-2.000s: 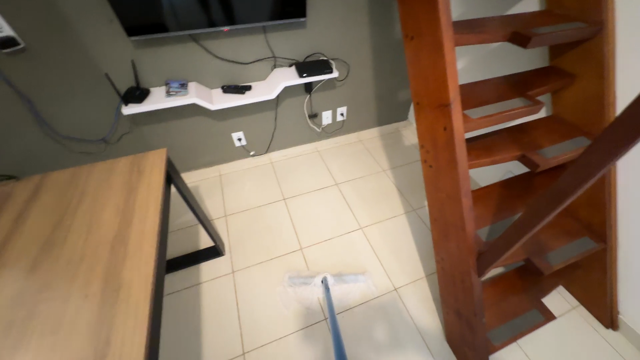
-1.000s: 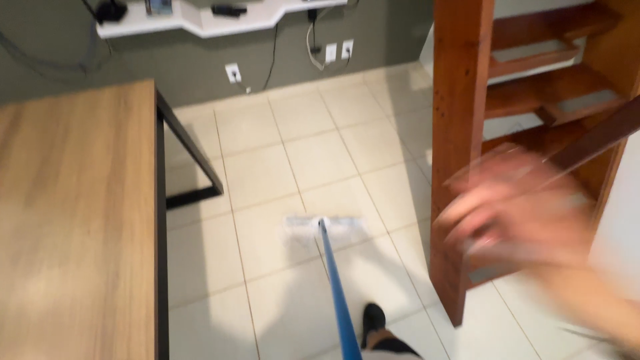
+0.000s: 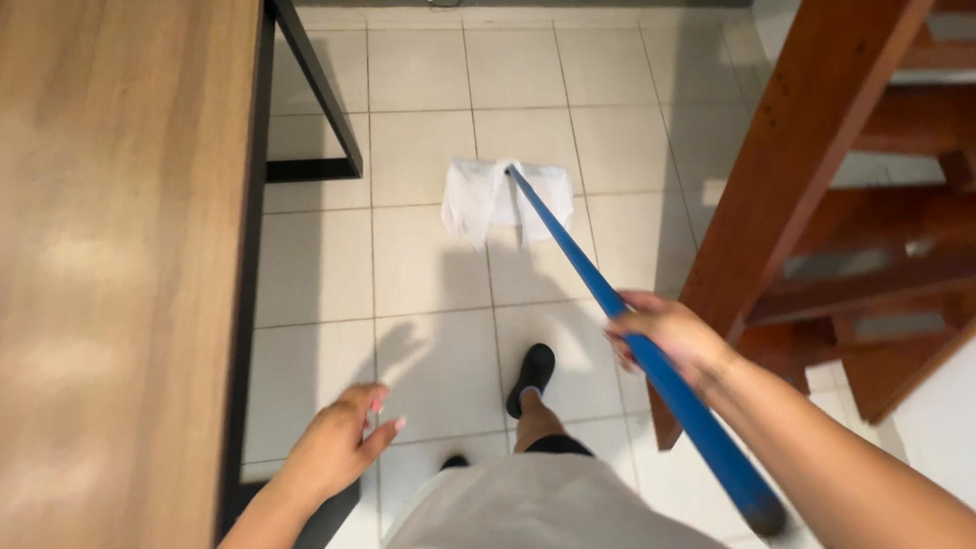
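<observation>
My right hand (image 3: 663, 332) is closed around a long blue pole (image 3: 572, 248), whose dark butt end points down to the lower right. At the pole's far end a white cloth (image 3: 507, 200) is draped over a wide flat head and lies on the tiled floor. Its loose ends hang toward me. The head itself is mostly hidden by the cloth. At the lower left, my left hand (image 3: 339, 442) is empty, with thumb and fingers apart, between the table and my body.
On the left stands a wooden table (image 3: 122, 267) with a black metal leg frame (image 3: 316, 168). A reddish-brown wooden staircase (image 3: 793, 191) rises on the right. My foot in a black shoe (image 3: 531, 377) is on the light floor tiles (image 3: 427, 267). A wall base crosses the top.
The view has tilted strongly downward. One second ago a blurred hand was near the staircase, off the pole; now both hands show, the right one gripping the pole. The cloth-covered head remains on the floor.
</observation>
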